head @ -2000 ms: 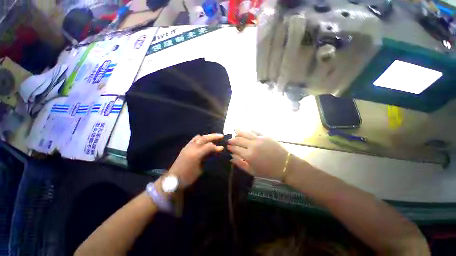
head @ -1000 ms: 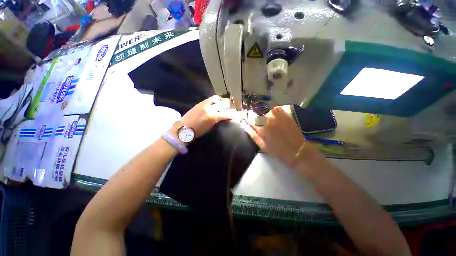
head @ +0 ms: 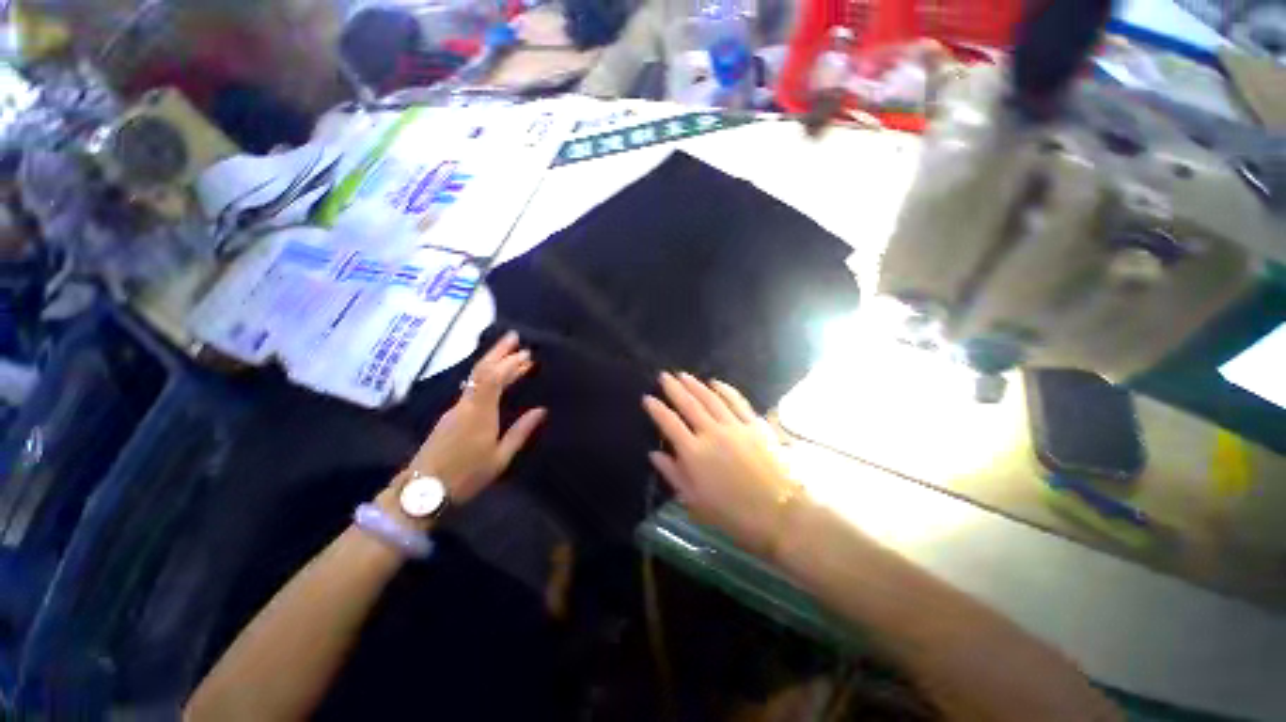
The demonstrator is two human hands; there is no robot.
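Note:
A black fabric panel [head: 677, 261] lies on the white table in front of me, left of the sewing machine [head: 1044, 212], and hangs over the front edge. My left hand [head: 484, 423] rests on its left part near the table edge, with thumb and fingers apart. My right hand [head: 717, 444] lies on the fabric with its fingers spread, palm down. Neither hand visibly grips anything. The needle area is bright and blurred, to the right of the fabric.
Flattened printed packaging [head: 353, 303] lies left of the fabric. A smartphone [head: 1085, 423] and a thin blue and yellow item [head: 1100, 505] lie below the machine head. A red basket [head: 903, 50] stands behind. A blue basket [head: 127, 522] is at lower left.
The fabric has come out from under the machine head and lies to its left. Both hands have left the needle area, moved apart and opened. The camera view has shifted.

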